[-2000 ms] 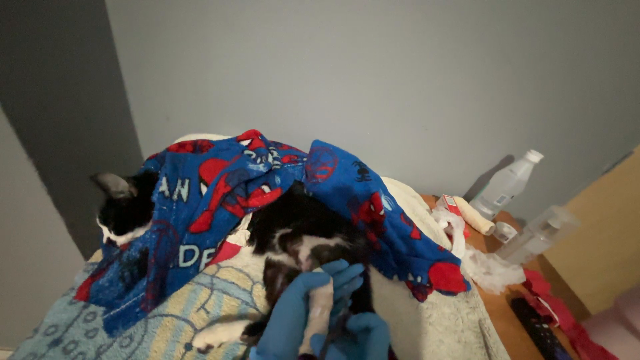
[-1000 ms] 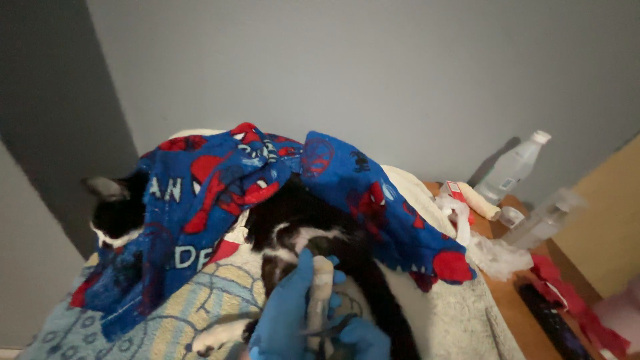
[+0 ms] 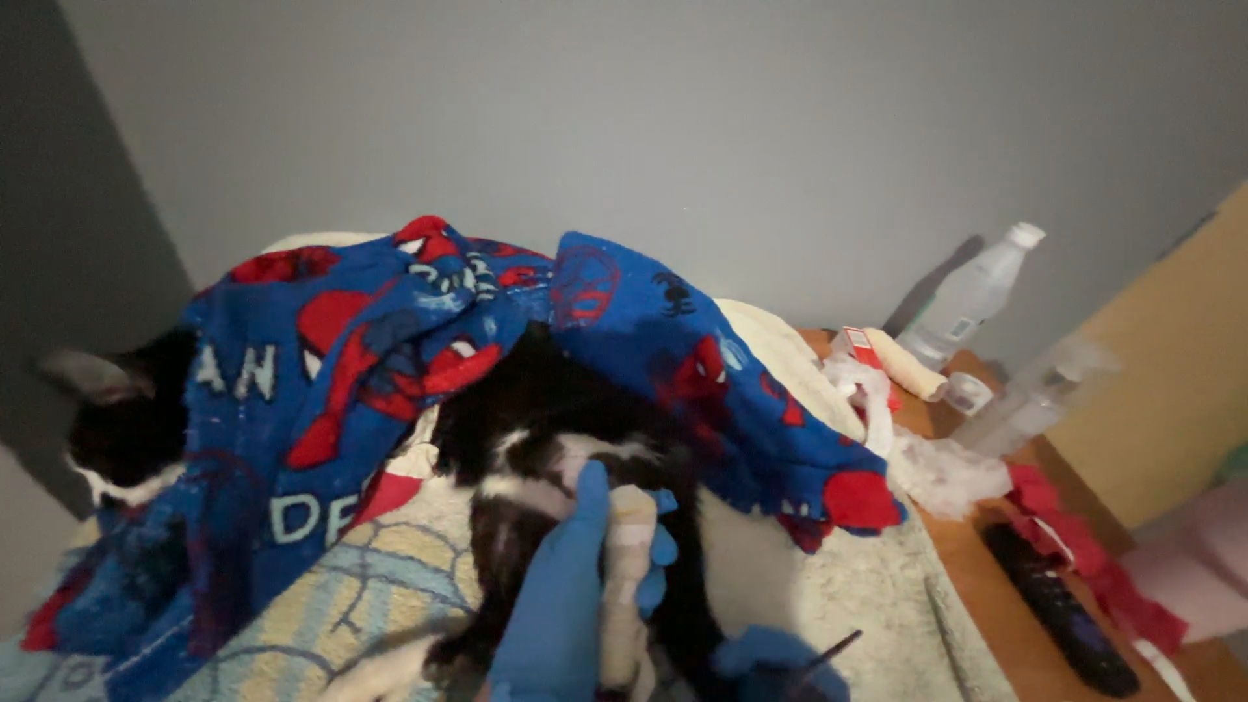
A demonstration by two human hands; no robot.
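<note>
A black-and-white cat lies on its side on a patterned towel, with a blue printed fleece blanket over its neck and back. My left hand, in a blue glove, is closed around a pale bandage wrap that looks wound on the cat's leg; its thumb lies near the cat's belly. My right hand, also in a blue glove, is low at the frame's bottom edge, right of the wrap. A thin dark tool, perhaps part of scissors, sticks out from it.
On the wooden table at the right stand a clear plastic bottle and a blurred clear bottle. Near them lie a bandage roll, a small box, crumpled plastic, red fabric and a black remote control. A grey wall rises behind.
My right hand has moved away from the wrap, to the right and down. My left hand stays around the wrap.
</note>
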